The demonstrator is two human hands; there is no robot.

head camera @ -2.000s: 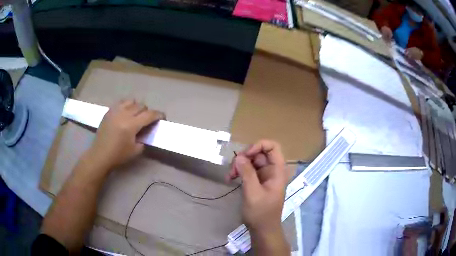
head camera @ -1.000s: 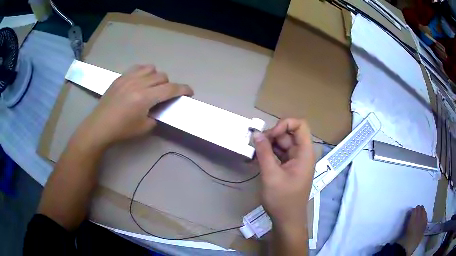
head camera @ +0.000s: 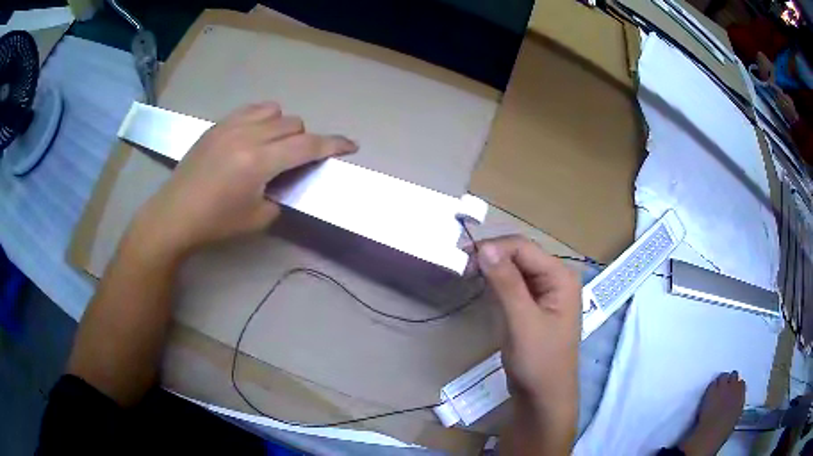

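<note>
My left hand (head camera: 241, 174) is shut around the middle of a white lamp arm (head camera: 374, 209), which lies slantwise over the cardboard sheets (head camera: 374, 107). The arm's notched hinge end with two lugs faces right. My right hand (head camera: 535, 298) pinches a thin dark lead wire (head camera: 357, 307) just right of the notch; the wire runs from the fingers into the notch near the upper lug. The wire also lies in a wide loop on the cardboard. It reaches a white lamp head piece (head camera: 470, 392), partly hidden by my right wrist. A dotted panel (head camera: 635, 267) shows beyond.
A small fan (head camera: 20, 98) and gooseneck lamp stem (head camera: 144, 58) stand at the left. A brown cardboard piece (head camera: 570, 134) lies beyond. A grey strip (head camera: 724, 289) lies on the white foam cover (head camera: 704, 178). Another person's hand (head camera: 718, 410) rests at the lower right.
The view has shifted. My right hand moved from beside the notch onto it, then slightly back to the right and down; the wire now shows between notch and fingers. My left hand keeps its hold.
</note>
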